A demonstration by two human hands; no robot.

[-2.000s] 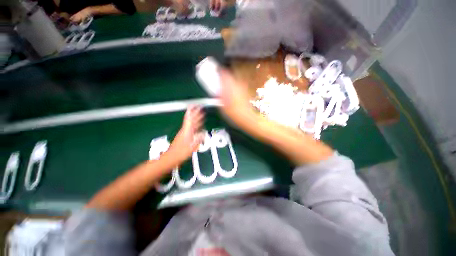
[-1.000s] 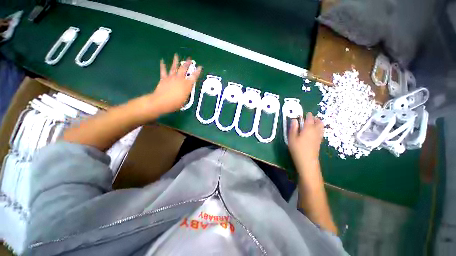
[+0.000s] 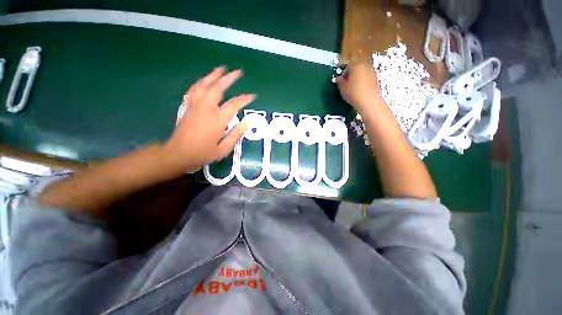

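White plastic frames (image 3: 281, 154) lie side by side in a row on the green bench, round heads away from me, loops towards me. My left hand (image 3: 212, 117) is over the left end of the row with fingers spread, partly hiding the leftmost frames. My right hand (image 3: 358, 85) is at the left side of the heap of small white inserts (image 3: 403, 89), fingers bent down by a few loose inserts. Its fingertips are partly hidden, so I cannot tell if it pinches one.
More frames (image 3: 434, 123) lie jumbled right of the heap, partly over one another. A brown board (image 3: 360, 31) lies behind the heap. A single frame (image 3: 23, 80) lies far left, with another cut off at the edge. A pale strip (image 3: 185, 27) crosses the bench. White parts (image 3: 37, 166) show lower left.
My right hand has left the rightmost frame and moved to the heap's left side. That frame now sits close against the row. My left hand is still at the row's left end. The view has shifted.
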